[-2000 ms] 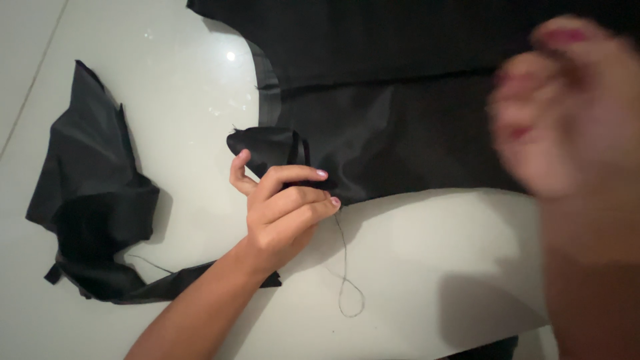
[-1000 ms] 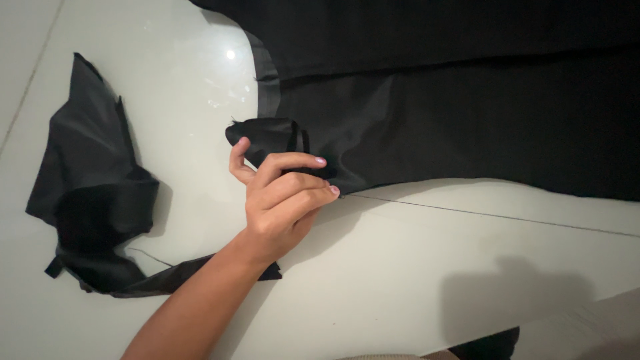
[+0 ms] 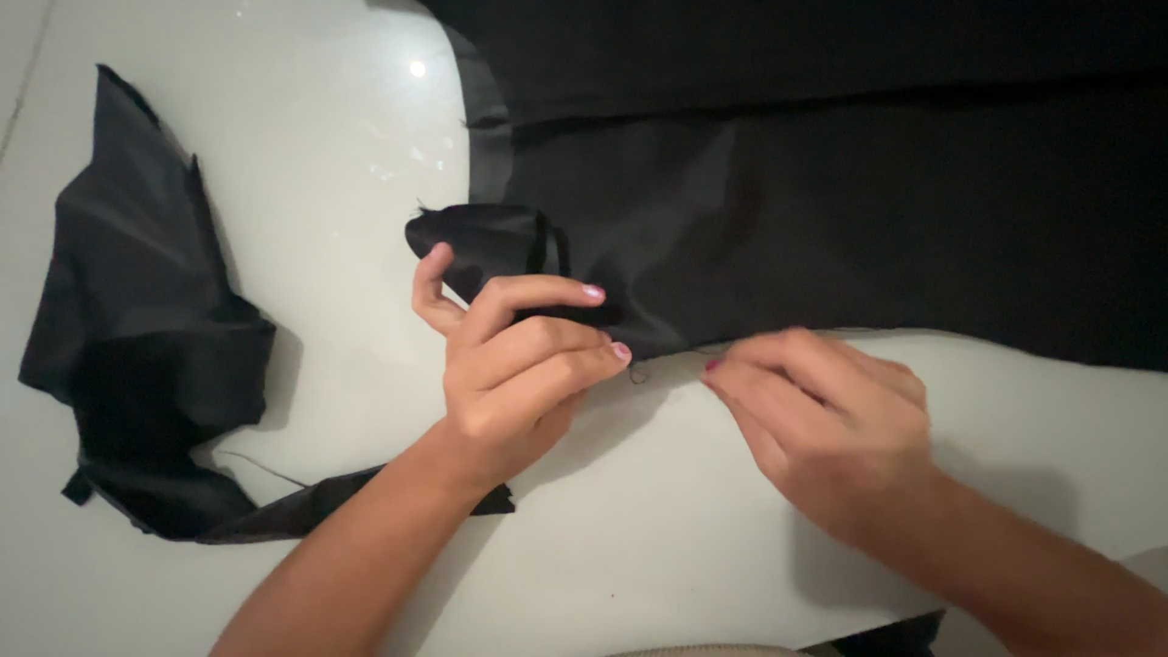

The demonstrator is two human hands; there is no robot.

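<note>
A large piece of black fabric [image 3: 821, 210] covers the upper right of the view, with a folded flap [image 3: 484, 237] at its lower left corner. My left hand [image 3: 520, 374] grips the fabric's lower edge beside this flap, its little finger raised. Just right of it, my right hand [image 3: 821, 411] is pinched at the same edge, thumb and fingertips together. A dark thread [image 3: 639, 372] curls out below the edge between the two hands. Whether a needle is in the right fingertips cannot be seen.
A crumpled black fabric piece [image 3: 155, 301] lies at the left on the glossy white tiled surface [image 3: 347, 365]; its narrow strip passes under my left forearm. A thin thread [image 3: 260, 467] lies beside it. Something dark [image 3: 894, 636] shows at the bottom edge.
My right hand, raised at the upper right two seconds ago and out of view one second ago, is back at the fabric edge. The thread stretched rightward before now shows a small curl.
</note>
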